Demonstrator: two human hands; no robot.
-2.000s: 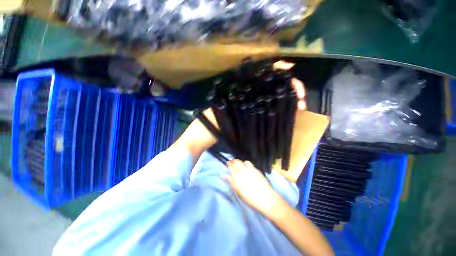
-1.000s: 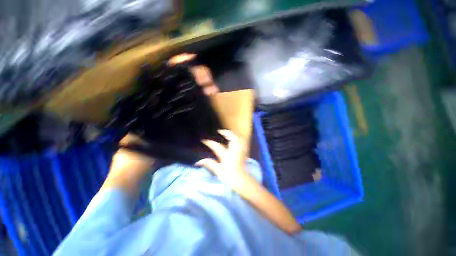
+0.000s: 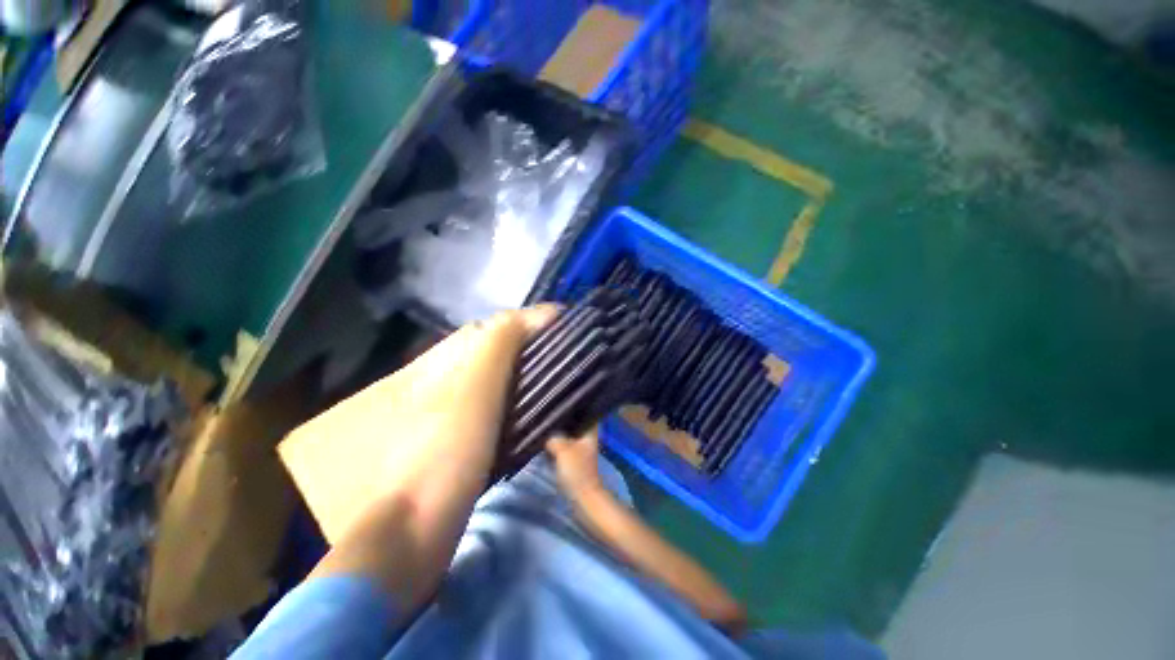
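A thick bundle of black tubes (image 3: 567, 368) is between my hands, over the near left edge of the blue plastic crate (image 3: 825, 419). My left hand (image 3: 496, 355) lies along the bundle's left side, with its fingertips at the top. My right hand (image 3: 576, 454) is at the bundle's lower end, its fingers partly hidden beneath the tubes. The crate holds a row of loose black tubes (image 3: 709, 374) on a brown cardboard liner (image 3: 664, 432). The tan cardboard pad (image 3: 374, 432) is left of the bundle, partly behind my left forearm.
A black tray (image 3: 586, 123) of clear bags (image 3: 496, 239) stands beyond the bundle, beside the green bench (image 3: 348, 97). A carton flap (image 3: 213, 529) and shiny bagged tubes (image 3: 77, 477) are at left. A dark lumpy bag (image 3: 245, 123) lies on the bench. Another blue crate (image 3: 664, 65) is at top.
The view has turned right. The bundle has moved from over the lap and pad to the blue crate's edge. My left hand now lies along its side; my right hand is at its lower end.
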